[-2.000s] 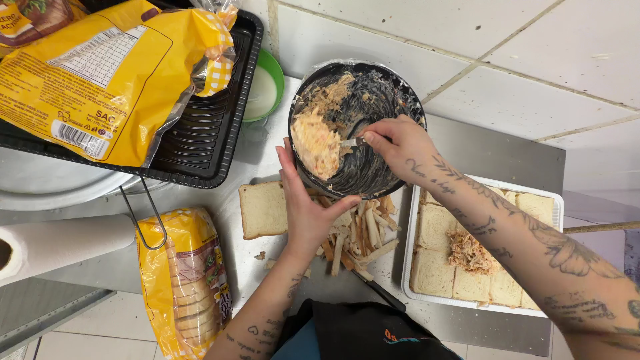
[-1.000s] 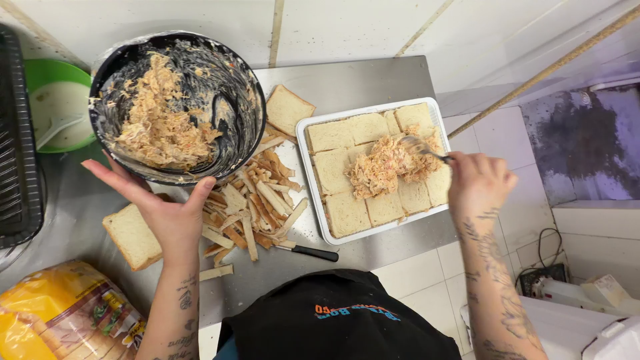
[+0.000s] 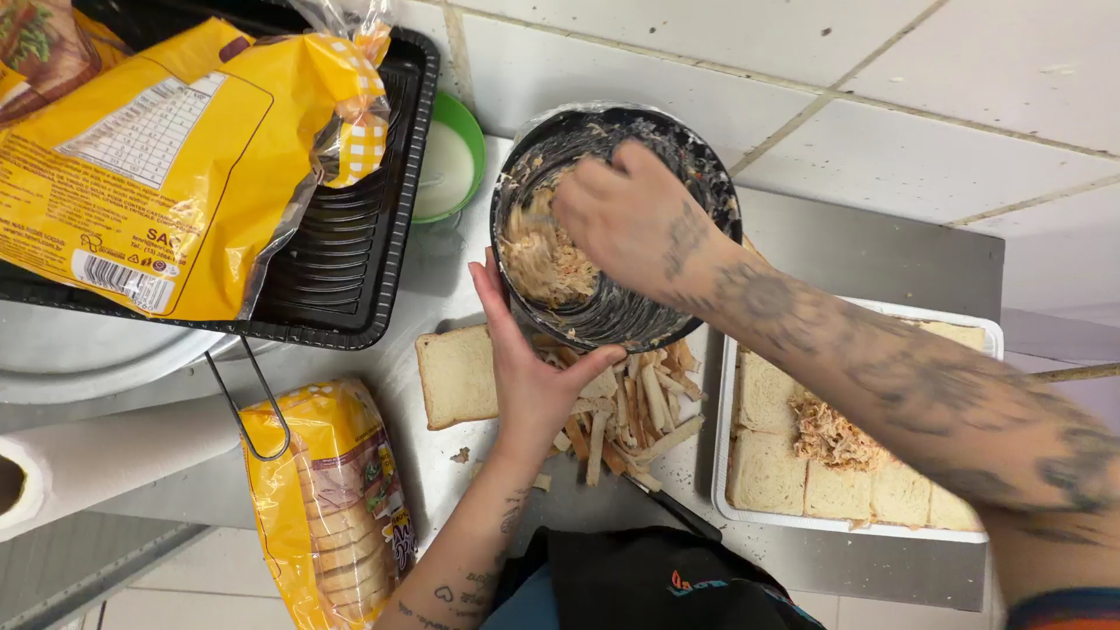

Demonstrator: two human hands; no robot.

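Observation:
My left hand [image 3: 534, 376] holds the black bowl [image 3: 639, 328] from below at its near rim, thumb and fingers spread along the side. Inside the bowl, creamy shredded filling [image 3: 547, 254] lies at the left, and smears coat the walls. My right hand [image 3: 612, 214] is closed and blurred over the filling; the utensil in it is hidden at this moment. At the right, under my right forearm, a white tray [image 3: 722, 437] holds crustless bread slices [image 3: 766, 472] with a mound of filling [image 3: 831, 433] on them.
Bread crusts [image 3: 647, 402], a bread slice [image 3: 459, 376] and a knife [image 3: 674, 507] lie near the bowl. Left are a green bowl [image 3: 477, 144], a black plastic tray [image 3: 376, 289], yellow bread bags [image 3: 175, 210], a bagged loaf [image 3: 337, 525] and a paper roll [image 3: 131, 459]. A tiled wall [image 3: 612, 61] stands behind.
My right hand has moved from the mound on the bread tray, where it held a fork, back into the black bowl. The view has swung left.

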